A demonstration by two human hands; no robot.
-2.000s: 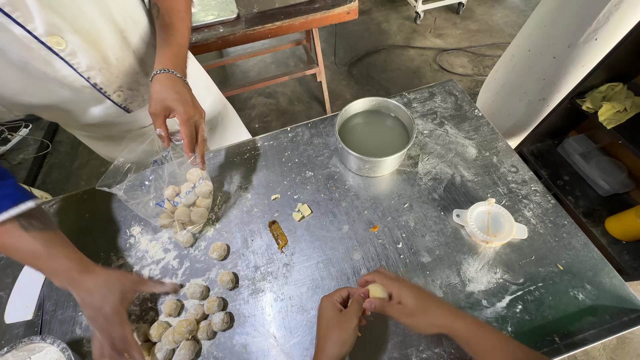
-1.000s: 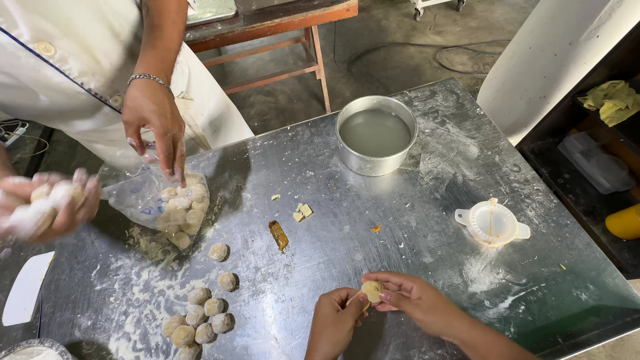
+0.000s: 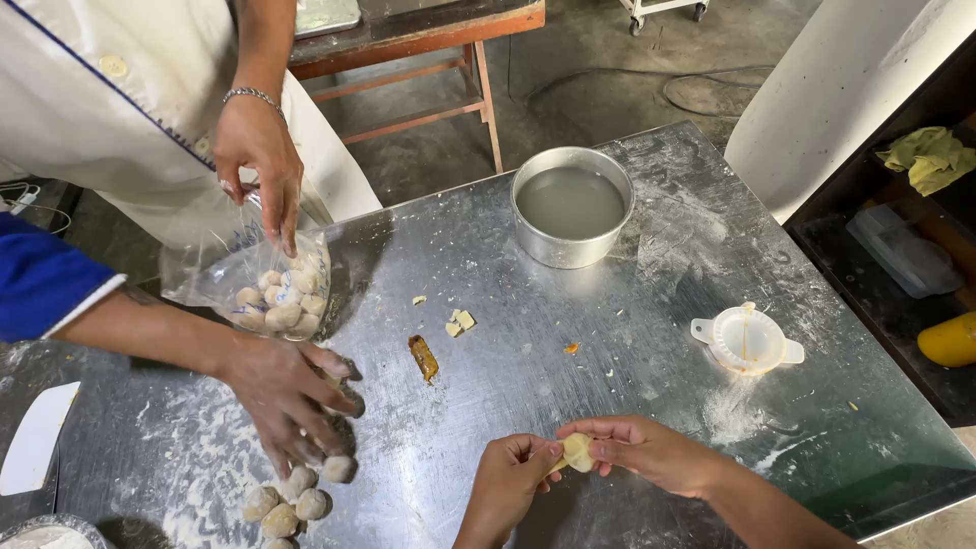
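Observation:
Near the front edge of the steel table, my left hand (image 3: 518,476) pinches the tapered end of a small piece of yellow dough (image 3: 578,453). My right hand (image 3: 648,451) grips the rounded side of that same piece between thumb and fingers. Beyond my hands, small pale chunks (image 3: 460,322) and a brown, oily strip of food (image 3: 423,359) lie on the metal. A round metal pan (image 3: 572,207) of cloudy liquid stands farther back. To the right rests a white plastic dumpling press (image 3: 748,340) with orange smears.
At left, a co-worker's hand (image 3: 286,400) spreads over floured dough balls (image 3: 279,520); the other (image 3: 263,175) holds a clear plastic bag (image 3: 229,286) of balls. A white scraper (image 3: 36,438) and a flour container (image 3: 53,534) lie near the left edge.
The co-worker's lower hand, which held several balls near the bag one second ago, is now over the balls on the table. My hands still hold the dough, its shape now more drawn out.

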